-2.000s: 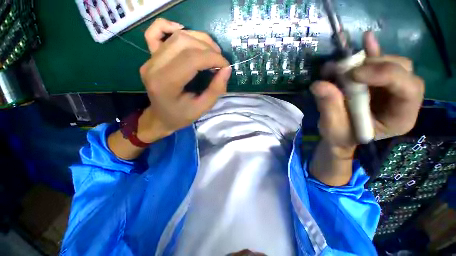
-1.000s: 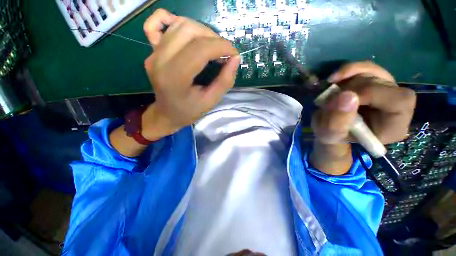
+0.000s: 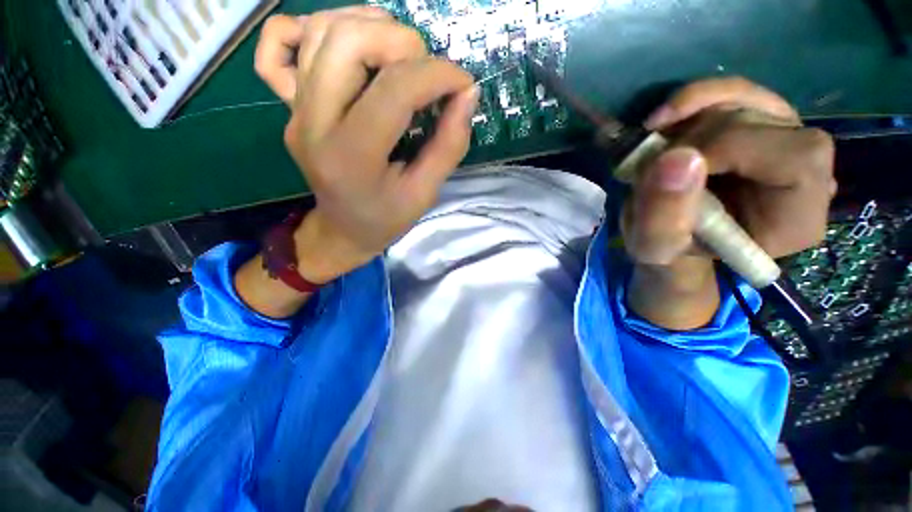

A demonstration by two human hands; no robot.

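Note:
My right hand (image 3: 735, 180) is shut on the cream handle of a soldering iron (image 3: 735, 240). The iron's long dark tip points up and left, over the green PCB panel (image 3: 490, 40). My left hand (image 3: 375, 130) pinches a thin silvery solder wire (image 3: 497, 73) between thumb and forefinger at the panel's left side. The wire's end and the iron's tip are close together over the panel; I cannot tell if they touch. The panel lies flat on the green mat, and its upper edge is cut off by the picture. Part of the wire trails left behind my hand.
A white component tray (image 3: 150, 105) with dark parts stands at the upper left. A silvery solder spool (image 3: 45, 235) is at the left table edge. Boards in a black tray (image 3: 850, 290) lie at the lower right, below the green mat (image 3: 690, 45). More green boards are at the far left.
The iron has swung from upright, right of the panel, to slanting over it. The view has shifted, so the panel sits further up and left. My left hand still pinches the wire.

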